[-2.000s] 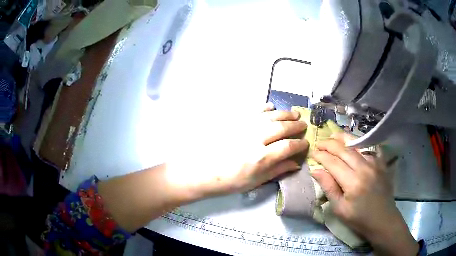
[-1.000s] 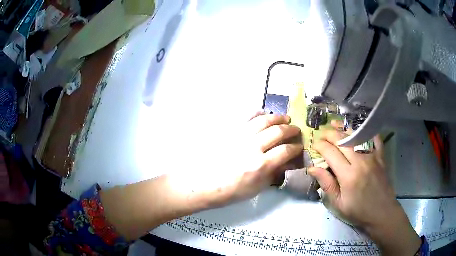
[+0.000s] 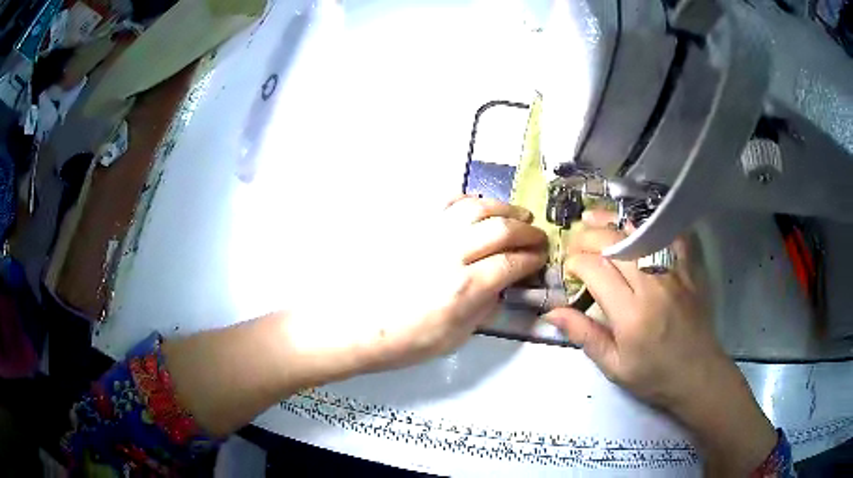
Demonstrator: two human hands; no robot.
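The yellow-green olive cloth piece (image 3: pixel 531 177) lies under the presser foot (image 3: pixel 564 203) of the pale grey sewing machine (image 3: pixel 645 103), with a narrow end showing behind the foot. A short grey cloth part (image 3: pixel 535 297) shows between my hands in front of the foot. My left hand (image 3: pixel 468 271) presses on the cloth just left of the foot, fingers bent, partly washed out by the lamp. My right hand (image 3: pixel 645 317) holds the cloth at the right and front of the foot; some fingertips are hidden behind the machine's curved guard. The needle tip cannot be made out.
The shiny blue-violet slide plate (image 3: pixel 490 180) is left of the cloth. Orange-red handled snips (image 3: pixel 800 257) lie on the machine bed at right. A brown board (image 3: pixel 140 187) with olive cloth (image 3: pixel 168 56) and mixed scraps (image 3: pixel 70 70) is at left. Ruler marks run along the front edge.
The cloth has fed away under the foot, so its olive end reaches farther behind and the grey part in front has shortened. Both hands stay close beside the foot. The view has shifted slightly.
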